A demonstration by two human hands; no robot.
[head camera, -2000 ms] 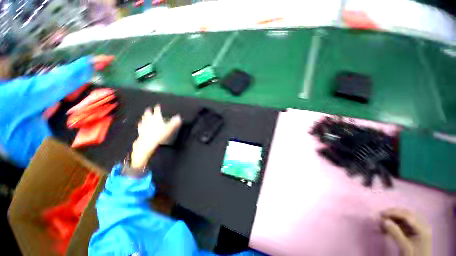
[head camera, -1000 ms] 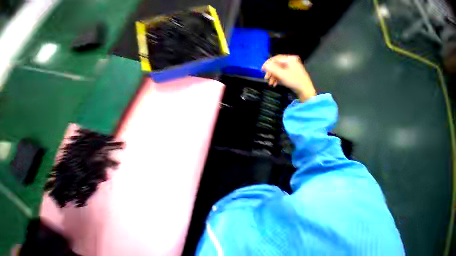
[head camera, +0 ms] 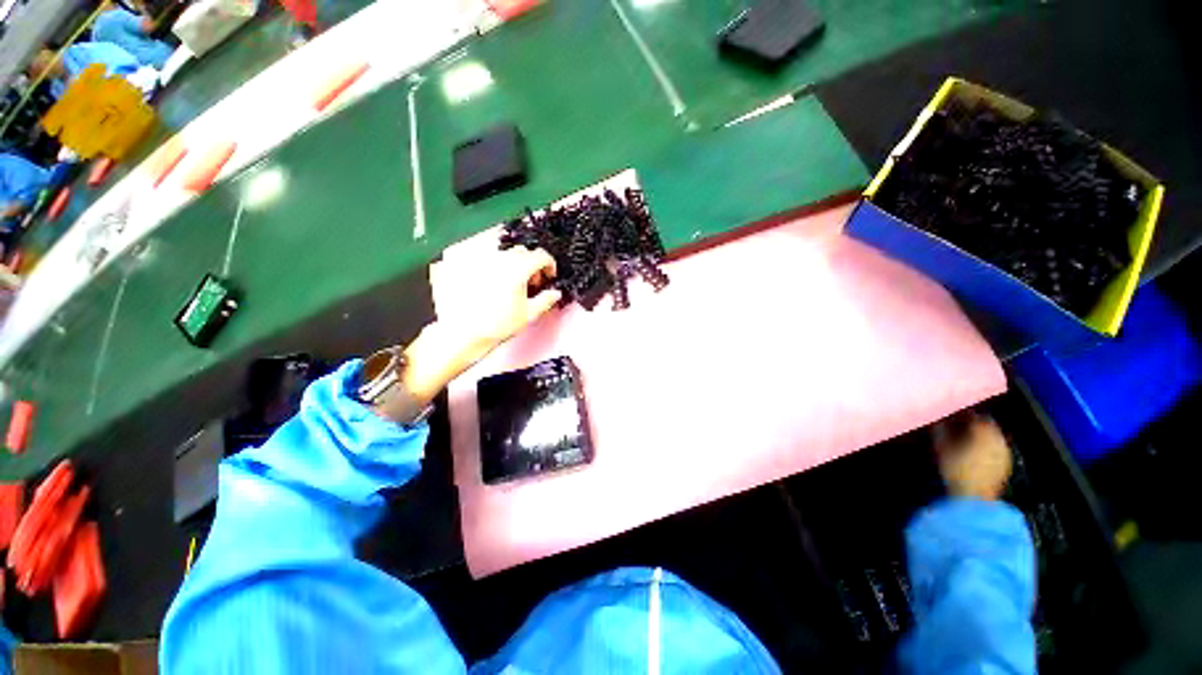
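Observation:
My left hand is at the left edge of a tangled pile of black toothed strips on the pink mat. Its fingers are bent at the pile; whether they grip a strip is hidden. A black open housing, shiny inside, lies on the mat just below that hand. My right hand is small and blurred at the mat's lower right edge, over the dark component tray; its fingers and any held thing cannot be made out.
A blue bin with a yellow rim holds black strips at right, beside a blue container. The green conveyor carries black housings and a board-in-housing unit. Orange-red pieces lie at left. People are at far left.
The view has swung back left. My left hand is now at the strip pile, and a black housing now shows on the mat. My right hand is lower, near the mat's edge.

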